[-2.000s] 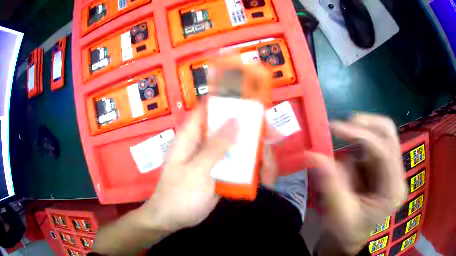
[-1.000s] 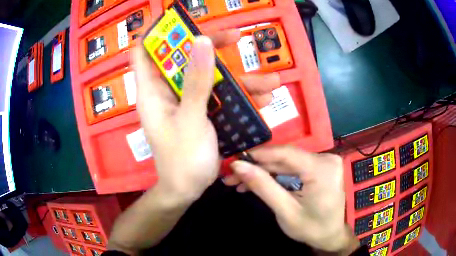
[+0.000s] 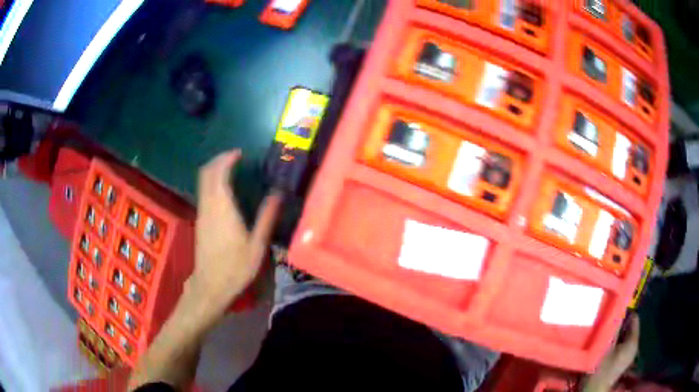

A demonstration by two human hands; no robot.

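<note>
The red tray (image 3: 506,176) holds orange phones back up in most pockets. Its two front pockets hold only white label slips, one at the left (image 3: 442,250) and one at the right (image 3: 571,302). A phone with a yellow screen face (image 3: 302,121) lies front up on the bench just left of the tray. My left hand (image 3: 222,237) is beside its keypad end, fingers apart, holding nothing. My right hand (image 3: 617,358) is partly hidden at the tray's lower right corner, by another yellow-faced phone (image 3: 643,283); whether it grips that phone is unclear.
A stack of red trays (image 3: 130,256) with phones stands at the lower left. A black mouse (image 3: 191,83) lies on the green bench (image 3: 230,69). A bright monitor (image 3: 65,46) is at the upper left. Orange phones (image 3: 283,11) lie at the top edge. Dark objects border the tray's right side.
The view has swung left, so the tray appears further right. The phone my left hand held is out of it. My hands have moved apart to either side of the tray.
</note>
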